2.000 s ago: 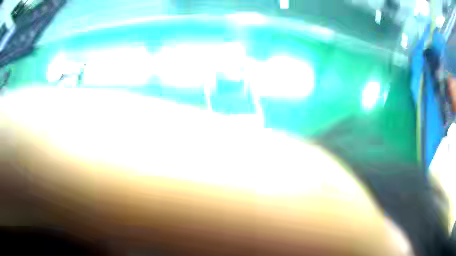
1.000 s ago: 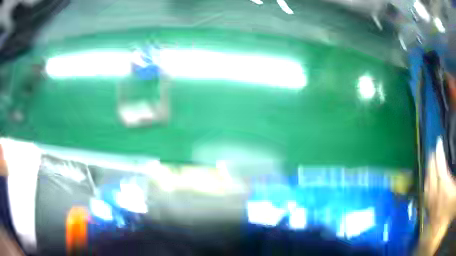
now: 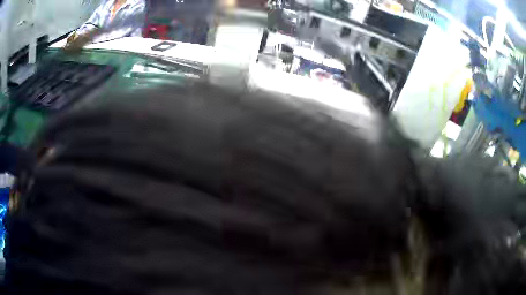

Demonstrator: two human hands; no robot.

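Observation:
A large dark, blurred shape [image 3: 230, 190] fills most of the view; it may be cloth or hair, I cannot tell. Behind it at the left, a black tray with compartments [image 3: 63, 83] lies on the green belt surface [image 3: 135, 86]. A small dark rectangular frame [image 3: 163, 45] lies on a white surface farther back. Neither of my hands can be made out. Small skin-toned patches show at the left edge of the dark shape, too blurred to tell whose they are.
A person's patterned sleeve and hand [image 3: 78, 39] are at the top left. White panels and machinery [image 3: 340, 29] stand at the back. A white cabinet [image 3: 429, 86] is at the right, with a blue shape [image 3: 499, 115] beyond it. Blue shiny material [image 3: 2, 222] shows at the left edge.
The view has swung away from the wide green belt, blue film and blue upright to the tray, machinery and cabinet. The dark shape now covers the middle and bottom.

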